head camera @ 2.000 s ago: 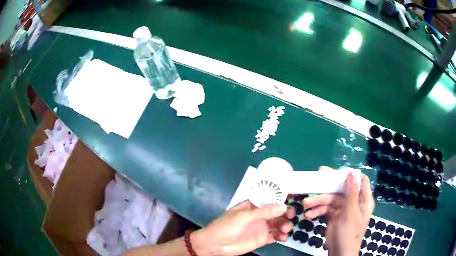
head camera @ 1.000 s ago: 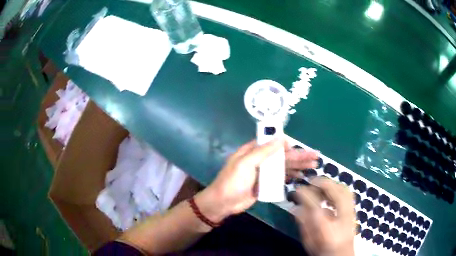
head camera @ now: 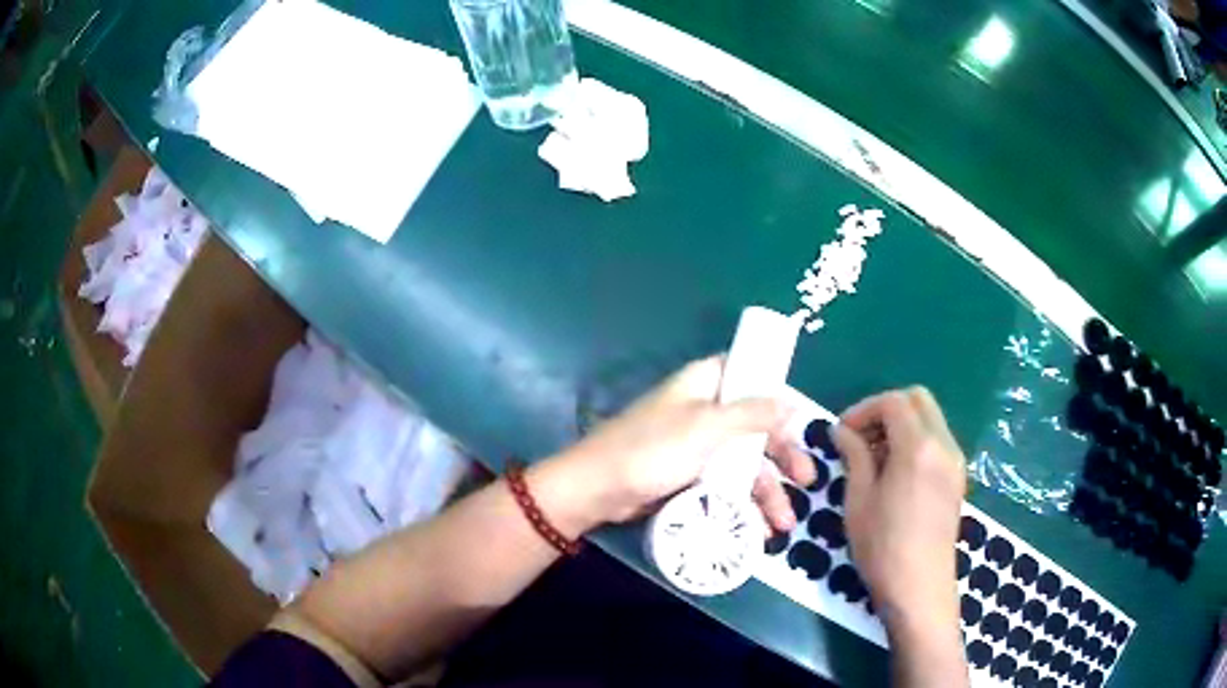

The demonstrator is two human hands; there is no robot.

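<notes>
My left hand [head camera: 693, 437] is closed around the handle of a white handheld fan body [head camera: 709, 535]. Its round spoked head points down toward me and its handle end points away. My right hand [head camera: 899, 470] is over the white sheet with rows of black pads [head camera: 1036, 605], just right of the fan. Its thumb and index finger are pinched together at a black pad [head camera: 820, 434]; whether they grip it I cannot tell. A loose pile of small white parts [head camera: 837, 269] lies beyond the fan handle.
A bottle of clear liquid [head camera: 518, 61] stands by a crumpled white wad [head camera: 599, 139]. White flat sheets [head camera: 330, 108] are stacked at left. Black round caps [head camera: 1144, 450] and clear film [head camera: 1019, 417] lie at right. Open cartons [head camera: 175, 497] with white bundles [head camera: 337, 464] stand left below.
The fan has been turned from head-up to head-down in my left hand. My right hand has moved up from the near edge to the far-left end of the pad sheet.
</notes>
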